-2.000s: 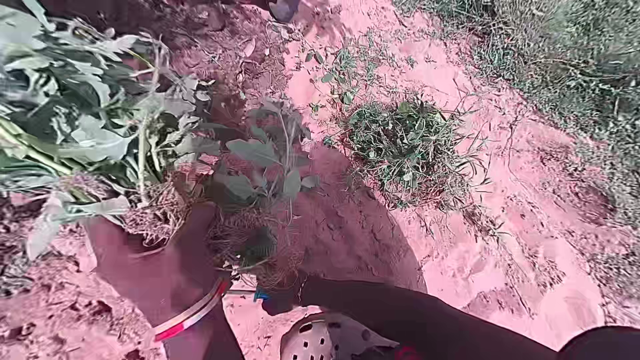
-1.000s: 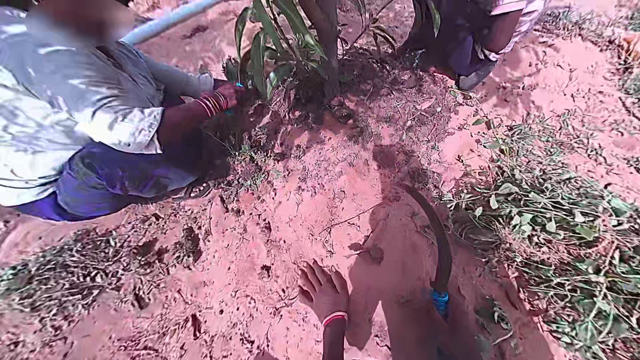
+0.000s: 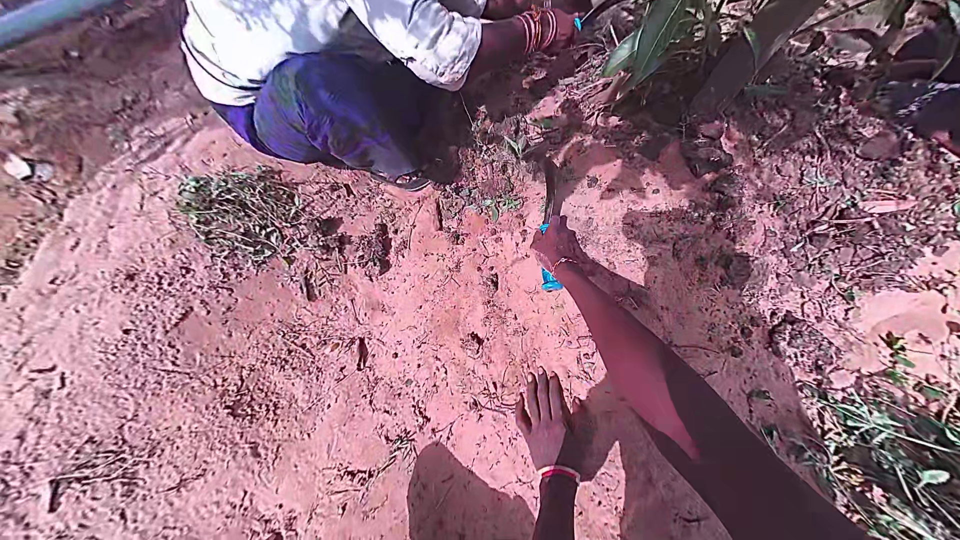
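Observation:
My right hand [image 3: 556, 246] is closed around the blue handle of a sickle [image 3: 551, 187], whose dark curved blade points away from me, towards small green weeds [image 3: 499, 202] by the other person's foot. Below it, my left hand [image 3: 545, 420], with a red and white bangle at the wrist, lies palm down on the reddish soil [image 3: 450, 360]. Its fingers are slightly spread and nothing shows in them.
A person [image 3: 337, 90] in a white shirt crouches at the upper left, one hand near a plant [image 3: 660, 45] with long leaves. Heaps of pulled weeds [image 3: 240, 214] lie left and at the lower right [image 3: 900, 442]. A pale pipe [image 3: 52, 19] crosses the top left corner.
Two seconds ago my left hand held a bunch of uprooted weeds; it now rests on the soil. My right hand with the sickle has reached forward. The view has swung considerably.

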